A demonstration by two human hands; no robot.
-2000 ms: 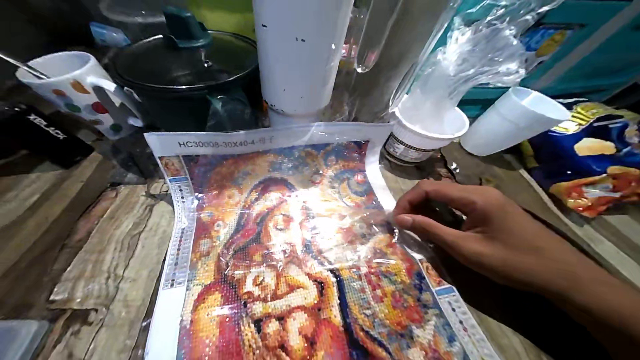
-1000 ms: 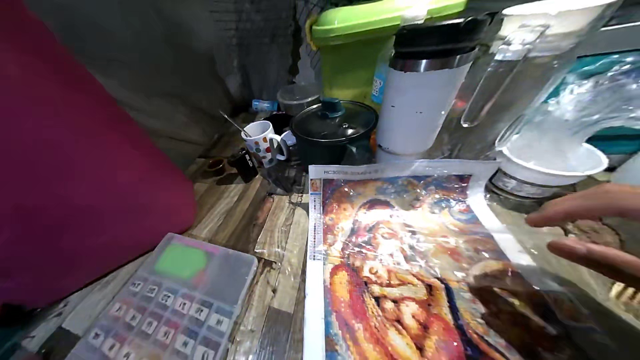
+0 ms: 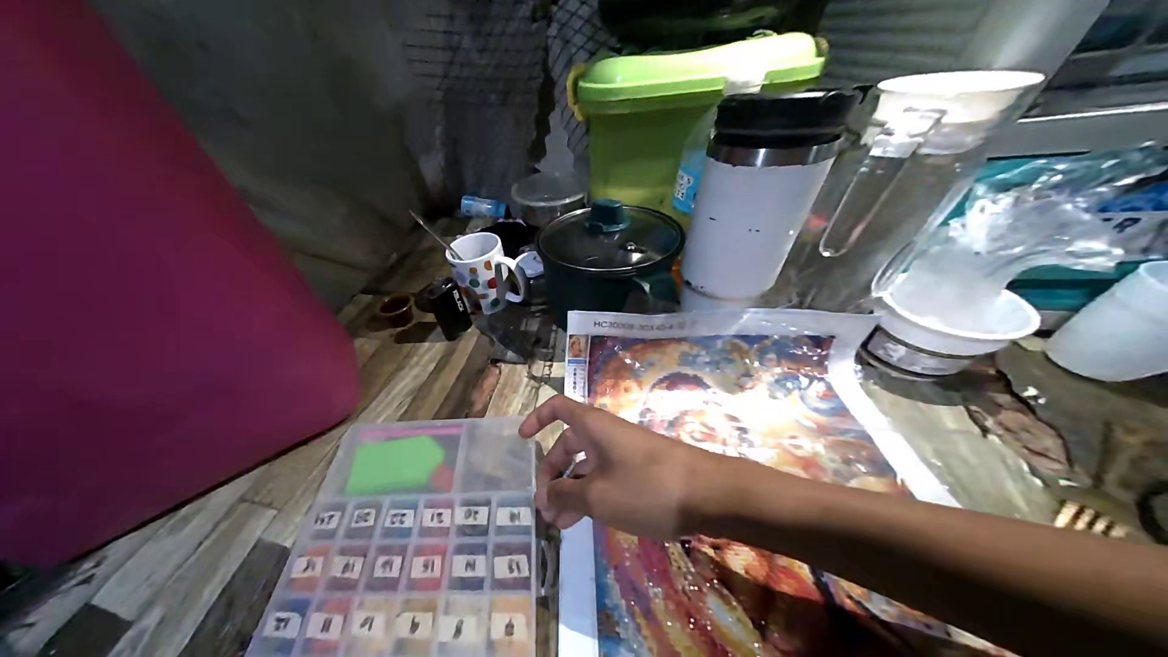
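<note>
My right hand (image 3: 611,470) reaches in from the right, over a diamond painting canvas (image 3: 730,365) lying on the wood-patterned surface. Its fingers are bent and apart at the right edge of a clear plastic compartment box (image 3: 497,452); whether a fingertip touches the box cannot be told. The box holds a green tray (image 3: 392,464) in an upper compartment, and its small compartments of coloured beads bear handwritten labels. The forearm covers part of the canvas, and glare whitens its upper middle. My left hand is not in view.
Behind the canvas stand a white tumbler (image 3: 757,210), a lidded dark pot (image 3: 607,255), a spotted mug (image 3: 484,274) and a clear pitcher (image 3: 867,192). A white tub (image 3: 958,319) and a foam cup (image 3: 1118,319) are at right. Pink fabric (image 3: 164,347) fills the left side.
My right hand has moved left, from the right edge of the canvas across it to the compartment box. The view has swung left, bringing in the box and pink fabric.
</note>
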